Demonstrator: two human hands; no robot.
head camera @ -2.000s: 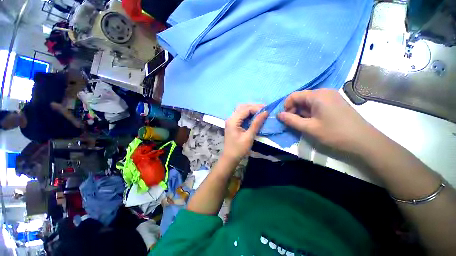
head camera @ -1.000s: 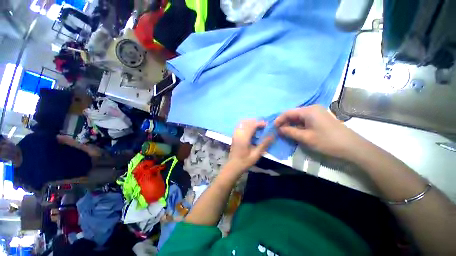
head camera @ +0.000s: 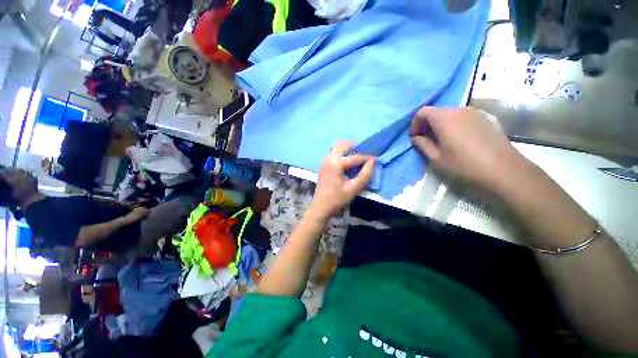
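A large light-blue garment panel (head camera: 343, 91) lies over the white machine table, with its near corner at the table's front edge. My left hand (head camera: 344, 179) pinches the edge of the panel near that corner between thumb and fingers. My right hand (head camera: 458, 143) is to the right, with fingertips closed on a fold of the same cloth along its right edge. A bracelet is on my right wrist. The needle plate of the sewing machine (head camera: 539, 80) is right of the panel, with no cloth on it.
A phone (head camera: 234, 108) lies left of the panel. A neon and orange-red bundle (head camera: 215, 241) and bottles are at the lower left. Thin snips or tweezers (head camera: 619, 173) lie on the table at the right. Another person (head camera: 77, 222) is at the far left. Hi-vis cloth (head camera: 248, 28) is at the back.
My right hand has moved away from my left hand, up and to the right along the cloth edge. The near corner now lies more spread between my hands. The view has shifted slightly.
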